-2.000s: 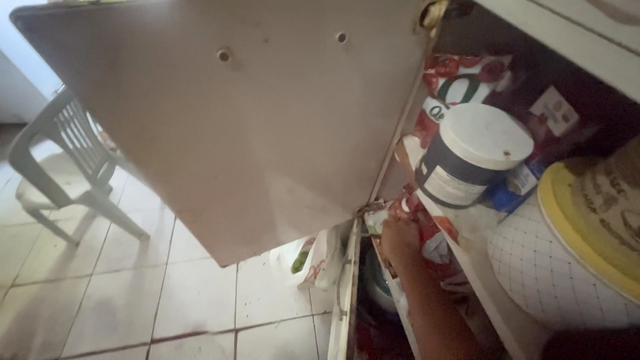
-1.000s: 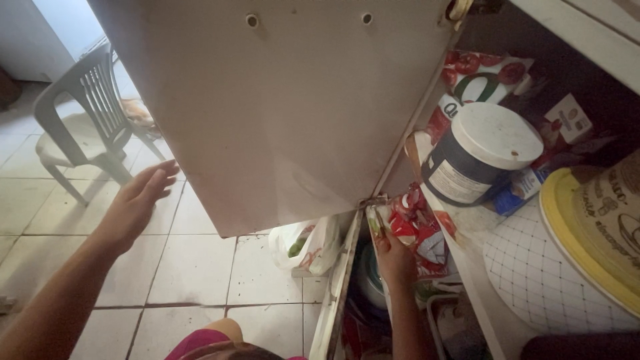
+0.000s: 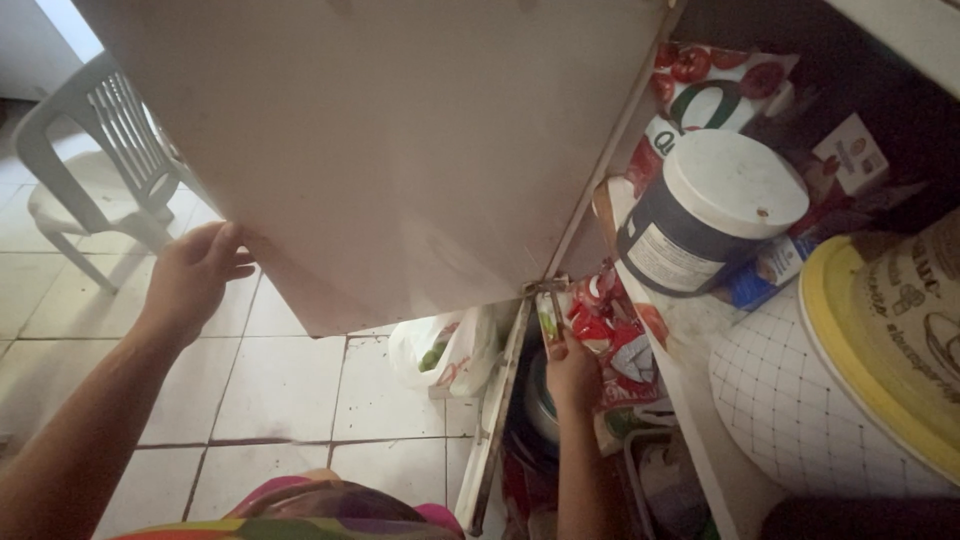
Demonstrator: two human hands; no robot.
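My left hand is at the outer edge of a large pale cabinet door, its fingers touching or just behind that edge. Inside the cabinet, beside the door's lower inner corner, my right hand is closed around a slim item, perhaps a handle or packet, too unclear to name. Red plastic packets lie just right of that hand. Above them on the shelf stands a dark tub with a white lid, with a red and white tomato-printed bag behind it.
A yellow-lidded bucket with a netlike pattern fills the shelf's right side. A white plastic bag with green items rests near the floor below the door. A second door edge juts out beside it. At the far left stands a plastic chair.
My left hand, out of view two seconds ago and apart from the door one second ago, is now at its edge. My right hand has moved slightly lower beside the red packets.
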